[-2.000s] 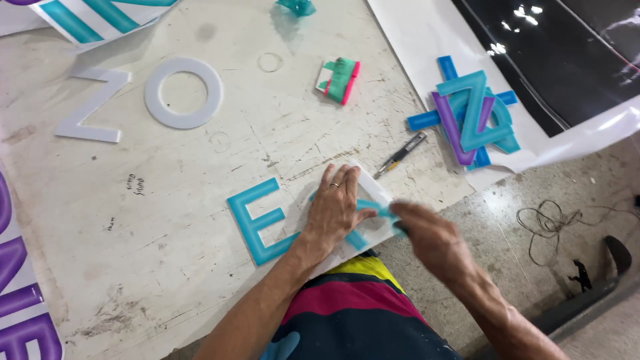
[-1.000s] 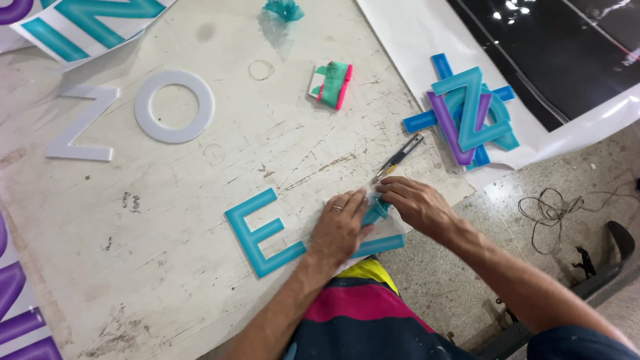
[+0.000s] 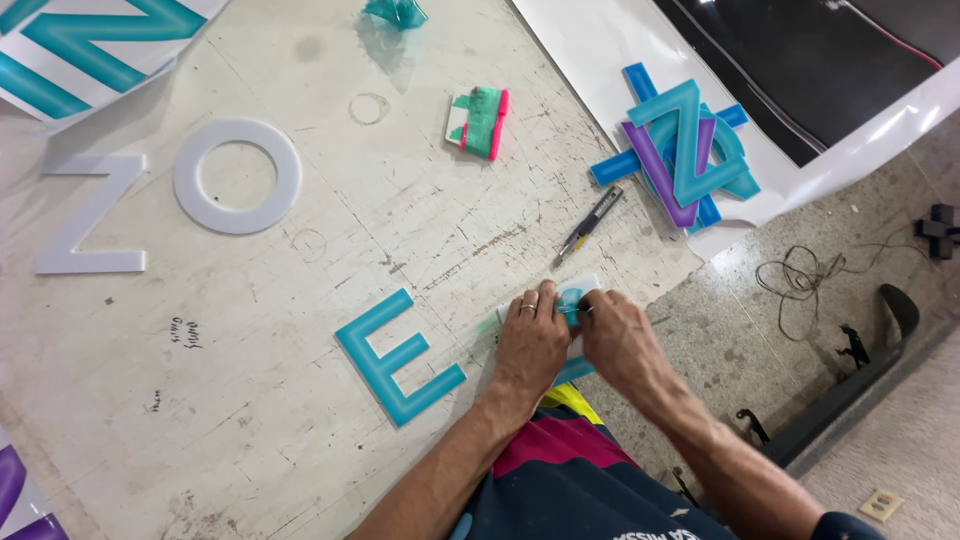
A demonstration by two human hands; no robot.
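Observation:
My left hand (image 3: 534, 334), with a ring on one finger, presses down on a white letter-shaped piece (image 3: 588, 282) with teal film at the table's near edge. My right hand (image 3: 619, 330) pinches a curled bit of teal film (image 3: 571, 301) between the hands; both hands hide much of the piece. Left of them a teal letter E (image 3: 373, 362) lies flat. A utility knife (image 3: 588, 226) lies just above the hands. Farther left are a white letter O (image 3: 238, 176) and a white Z- or N-shaped letter (image 3: 94, 214).
Teal, blue and purple letters (image 3: 686, 154) are heaped at the right on white sheeting. A green and pink squeegee-like block (image 3: 482, 124) and crumpled teal film (image 3: 397, 12) lie farther back. A printed sheet (image 3: 112, 45) overlaps the worn white table (image 3: 300, 337) at upper left. A cable (image 3: 799, 281) is on the floor.
My right hand has come in from the right beside my left hand and taken hold of teal film. The piece under the hands has been turned.

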